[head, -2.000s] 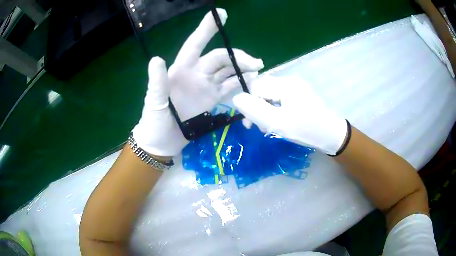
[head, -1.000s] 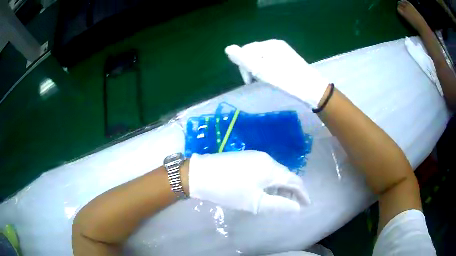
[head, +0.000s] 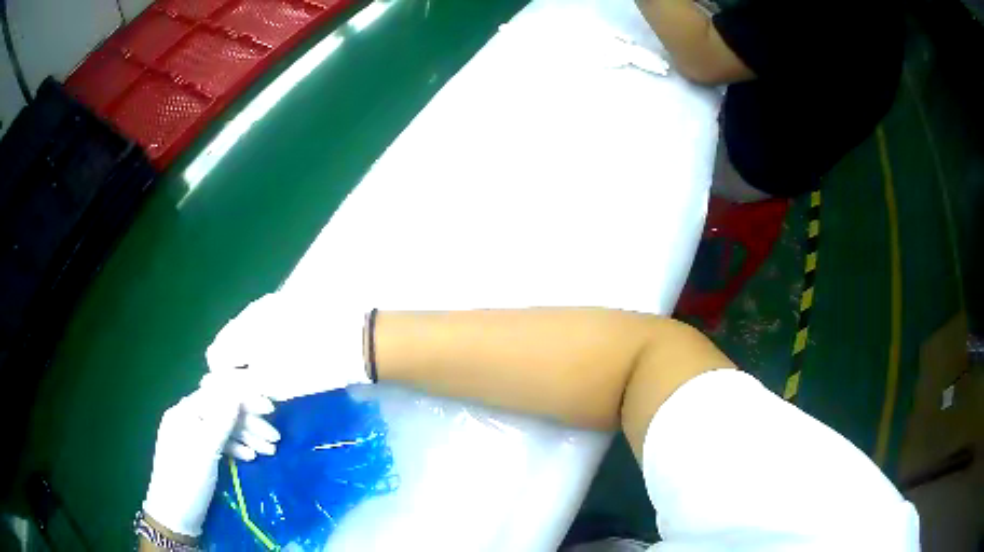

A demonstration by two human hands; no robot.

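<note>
My right hand, in a white glove with a dark band at the wrist, reaches across to the left over the bench edge. My left hand, gloved and with a metal watch band, meets it at the fingertips with its fingers curled. Whether anything is between the fingers is hidden. A flat pile of shiny blue film lies beside and partly under the hands, with a narrow yellow-green strip on it. No phone frame shows.
The white padded bench runs to the top. A smooth green surface lies left of it, with red trays and black trays beyond. A person in black sits at upper right by a red stool.
The view has swung right. My hands, apart one second ago, are now together at the bench's left edge. The black frame held two seconds ago, then lying on the green surface, is out of view.
</note>
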